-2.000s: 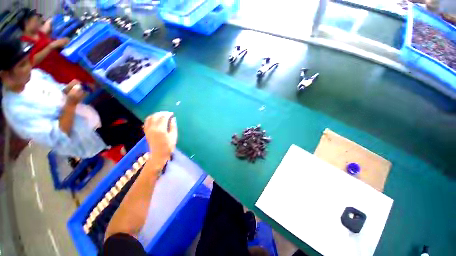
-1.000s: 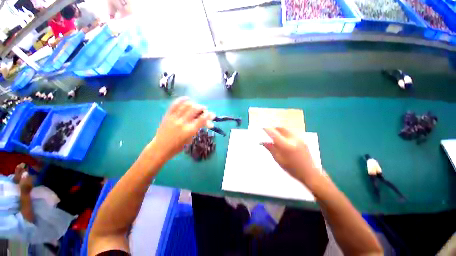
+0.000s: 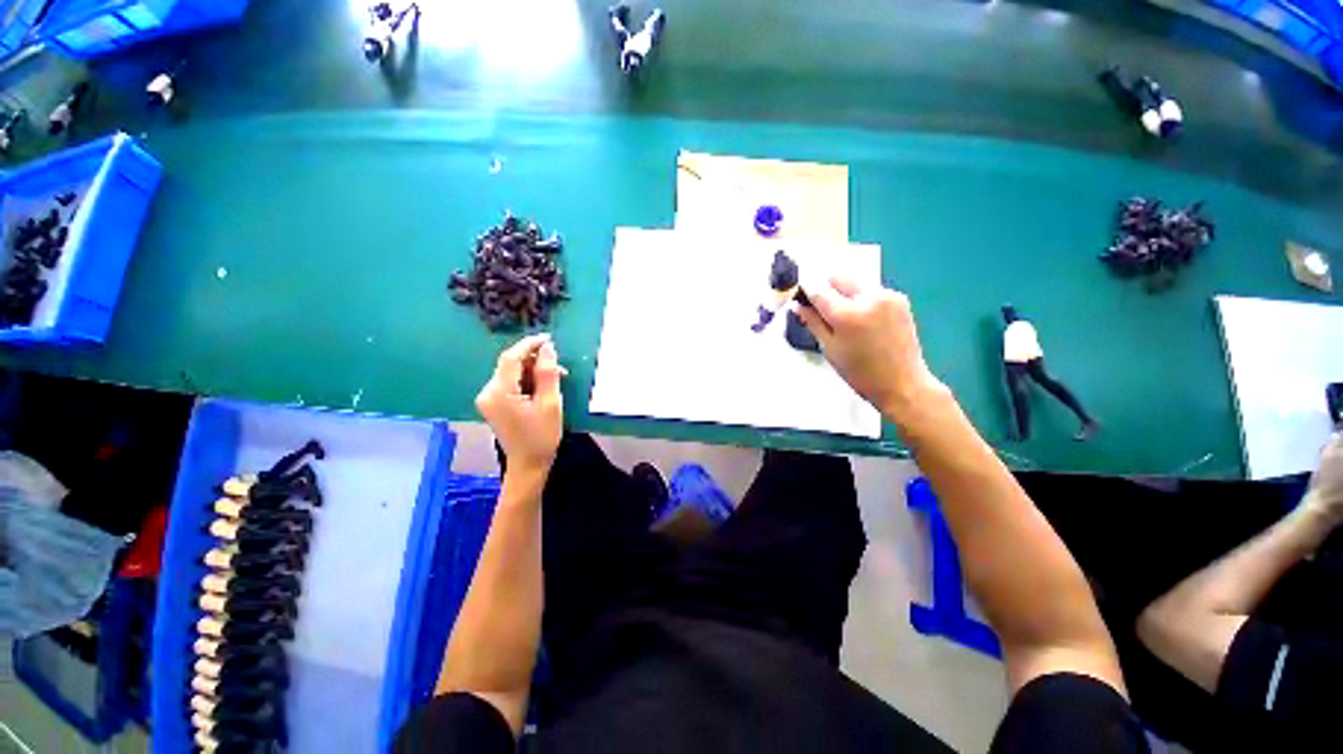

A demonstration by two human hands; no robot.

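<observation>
My right hand point(image 3: 872, 342) holds a black-and-beige figure point(image 3: 785, 280) over the white paper point(image 3: 707, 332), beside the black pad point(image 3: 803, 330). The figure's dark end points up and away; the fingers hide part of it. My left hand point(image 3: 524, 405) is just below the heap of small dark parts point(image 3: 511, 276), its fingertips closed around a small brown-black part point(image 3: 530, 364). The purple pot point(image 3: 767, 221) stands on the tan card point(image 3: 810, 192) behind the paper.
A blue tray point(image 3: 432, 560) at lower left holds rowed figures. A lone figure point(image 3: 1022, 342) and another dark heap point(image 3: 1156, 237) lie on the right. A neighbour's arm point(image 3: 1215, 589) is at far right. Figures point(image 3: 636, 44) lie on the belt.
The view has swung right and down. The black-legged figure held in my left hand is now in my right hand. My left hand has come down near the heap with a small part.
</observation>
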